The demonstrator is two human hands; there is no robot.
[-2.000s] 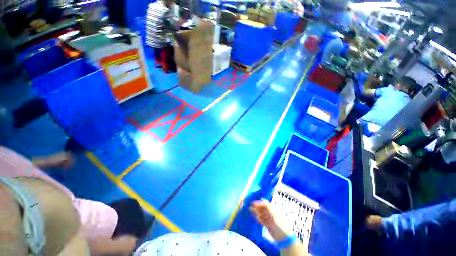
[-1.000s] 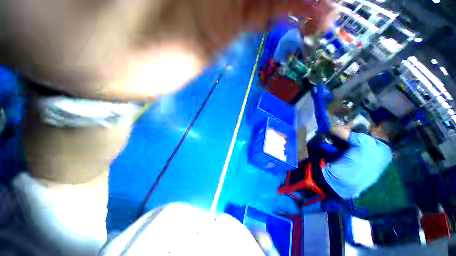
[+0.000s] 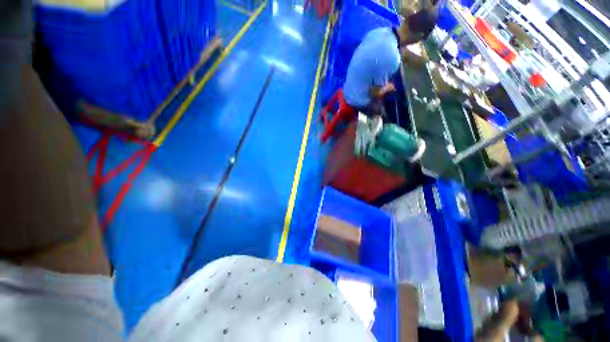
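No hand of mine is in view. A large, blurred bare arm with a white sleeve [image 3: 57, 300] fills the left edge, probably my left arm; its hand is outside the picture. My right hand does not show. My white dotted top covers the bottom middle. Nearest ahead on the right, a blue bin [image 3: 380, 237] holds a flat brown piece [image 3: 338, 237]. Another blue bin [image 3: 384, 304] below it has white contents [image 3: 356, 299], partly hidden by my top.
A seated person in light blue [image 3: 374, 67] works at the green conveyor line [image 3: 428, 127]. A red-brown box [image 3: 354, 170] carries a green item [image 3: 393, 145]. Large blue bins [image 3: 127, 60] stand on a pallet at upper left. Another person's blurred hands show at lower right.
The view has moved along the aisle. The arm that crossed the upper left now stands at the left edge. The right hand with a blue wristband, seen earliest, is gone.
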